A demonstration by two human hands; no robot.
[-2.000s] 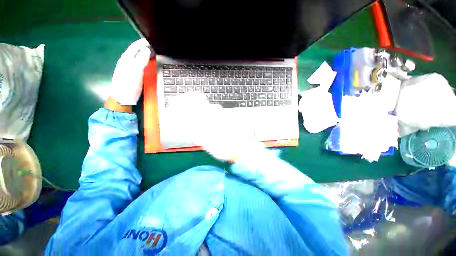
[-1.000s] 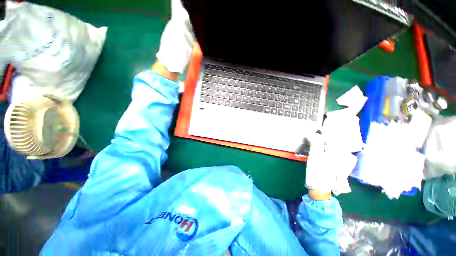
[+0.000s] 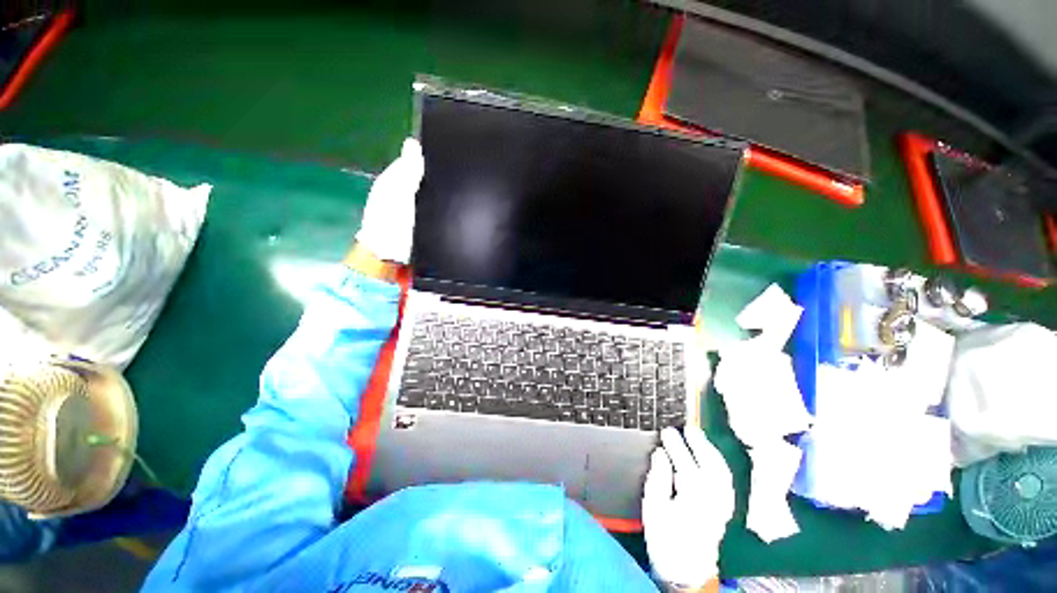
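An open laptop (image 3: 545, 371) lies on an orange-red tray (image 3: 373, 434), its black screen (image 3: 568, 214) tilted back. My gloved left hand (image 3: 394, 209) is at the screen's left edge, its fingertips at the frame; the thumb's grip is hard to make out. My gloved right hand (image 3: 686, 504) rests on the right end of the palm rest, fingers slightly apart and pointing up at the keys. Whether a white wiper is under it cannot be told against the white glove.
Loose white wipers (image 3: 762, 388) lie beside the blue tray (image 3: 819, 313) with metal-topped bottles. A wiper bag (image 3: 99, 249) and cream fan (image 3: 64, 434) are at left; a white bag (image 3: 1008, 388) and teal fan (image 3: 1020, 496) at right. Closed laptops (image 3: 771, 102) on trays are behind.
The view has tilted up and shows the whole screen. My left hand stays at the screen's left edge. My right hand has moved from beside the wipers onto the palm rest's right end.
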